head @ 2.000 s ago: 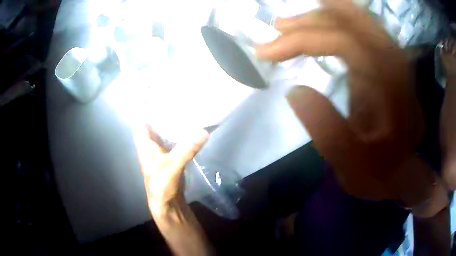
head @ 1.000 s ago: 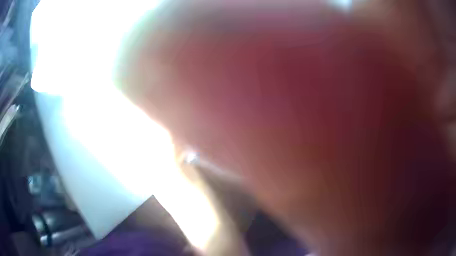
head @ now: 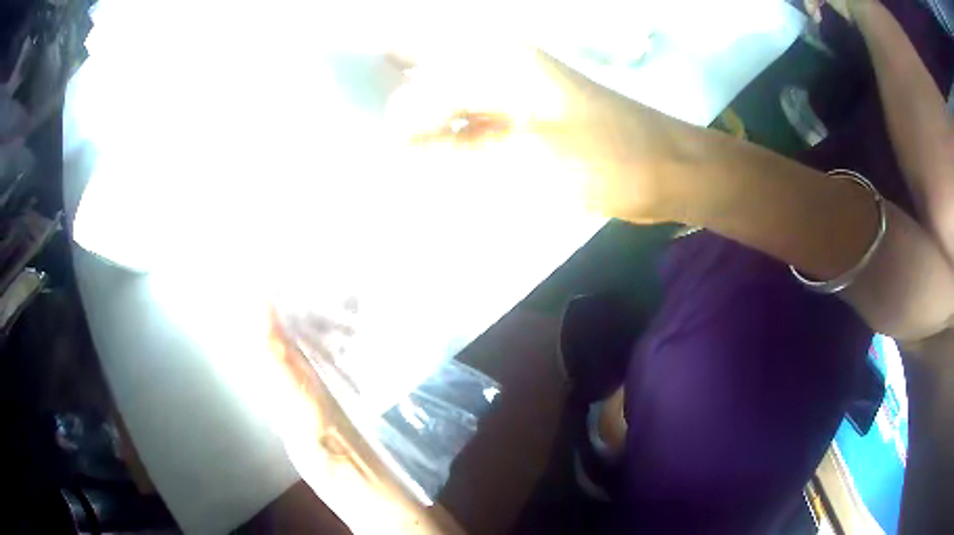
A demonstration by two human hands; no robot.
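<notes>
My left hand (head: 326, 444) is at the lower middle, partly bleached by glare. It holds a clear, crinkly plastic bag (head: 434, 418), whose loose end hangs past the white table's (head: 157, 387) near edge. My right hand (head: 570, 120) is over the table at the upper middle, with a metal bangle on its wrist. Its fingers are washed out, with a small bright spot near them, and I cannot tell whether they hold anything. Cup shapes on the table are lost in the glare.
Another person's forearm (head: 905, 94) is at the upper right. Purple clothing (head: 732, 387) fills the lower right, beside a blue-and-white printed item (head: 887, 449). Dark clutter lies beyond the table's left edge.
My right hand passed very close to the camera, covering much of the view, and is now farther away over the table. The cups seen earlier are no longer distinguishable. The bag shows more spread out.
</notes>
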